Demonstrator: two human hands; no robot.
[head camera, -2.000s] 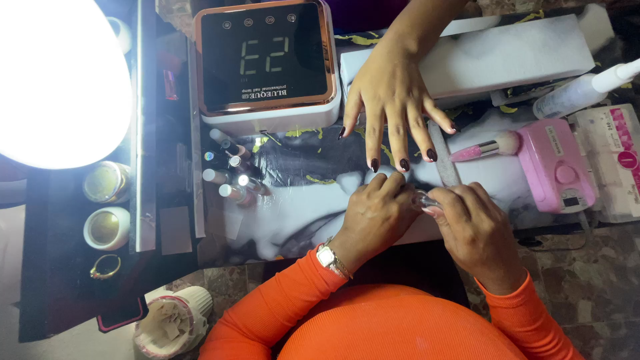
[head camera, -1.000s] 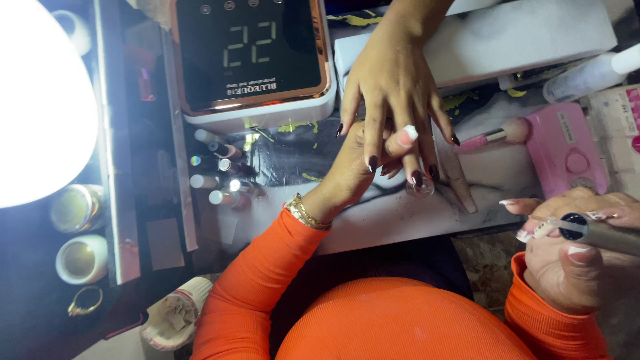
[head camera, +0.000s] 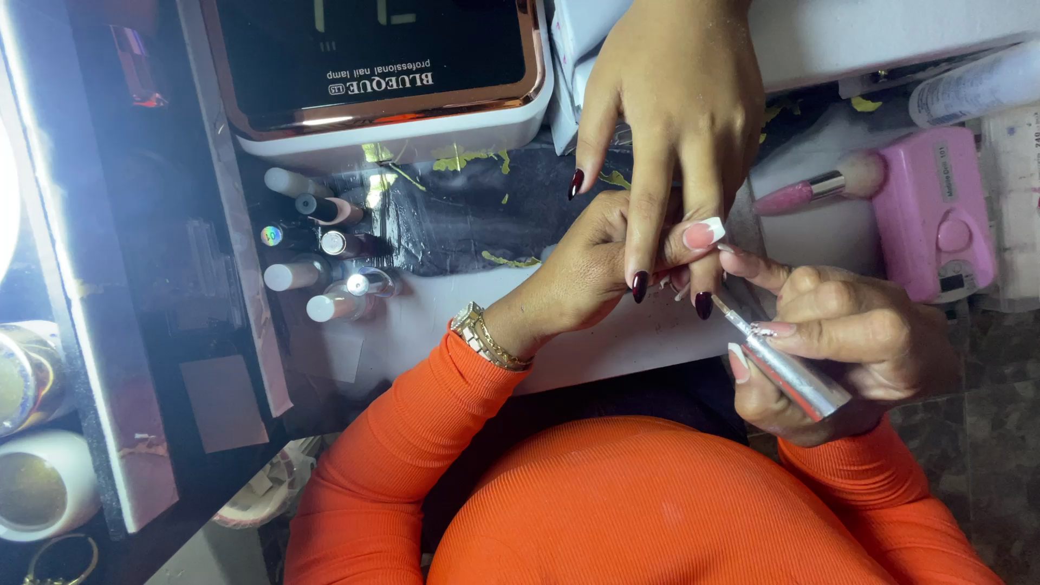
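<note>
My left hand (head camera: 597, 264), with a watch and bracelet at the wrist, holds a finger of another person's hand (head camera: 691, 89) from below, my thumb lying across the fingers. That person's nails are painted dark red. In my right hand (head camera: 845, 349) is a nail polish brush (head camera: 792, 378) with a silver cap handle, gripped between thumb and fingers. Its bristle tip touches or is very near a dark red fingernail (head camera: 704, 305). My right index finger reaches close to my left thumb. The lower fingers of my left hand are partly hidden behind the other person's hand.
A nail lamp (head camera: 374, 89) stands at the upper left, with several polish bottles (head camera: 329, 305) below it. A pink nail drill box (head camera: 934, 215) and a fluffy brush (head camera: 821, 188) lie on the right. Jars (head camera: 41, 486) stand at far left; a waste bin (head camera: 268, 496) is below.
My right hand has come from the far right to the other person's fingertips with the brush. My left hand still supports that hand from below. The view has moved closer.
</note>
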